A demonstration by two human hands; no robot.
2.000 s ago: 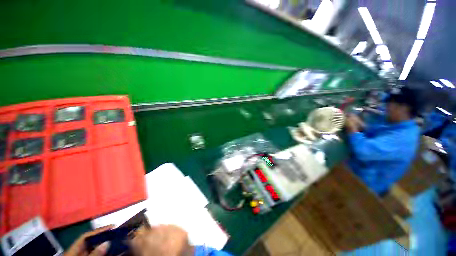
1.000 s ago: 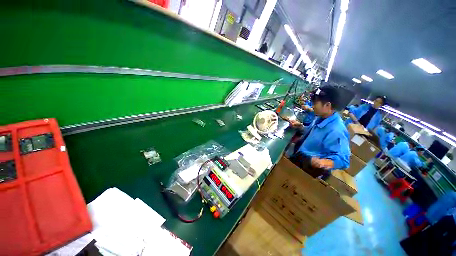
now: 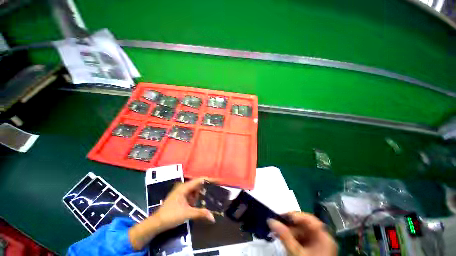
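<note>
My left hand [image 3: 175, 207] holds a circuit board [image 3: 214, 196] by its left side, above the papers. My right hand [image 3: 307, 235] holds a black adhesive piece [image 3: 256, 216] with a small cut-out; its left end meets or overlaps the board's right side. Whether it is stuck down I cannot tell. A sticker sheet [image 3: 165, 173] with black panels lies under my left hand. A brown-black flat plate [image 3: 220, 236] lies on white paper sheets [image 3: 272, 182] below my hands.
A red tray [image 3: 237, 155] with boards in several pockets lies behind my hands. Stacked sticker sheets [image 3: 100, 202] lie at left. A power supply [image 3: 395, 237] and clear plastic bag [image 3: 367, 195] stand at right. A loose board [image 3: 322, 159] lies behind them. Printed sheets [image 3: 100, 60] hang at upper left.
The view has swung back left from the neighbouring worker and boxes to the tray. Both hands are in the picture again, now with the board and black piece clearly seen.
</note>
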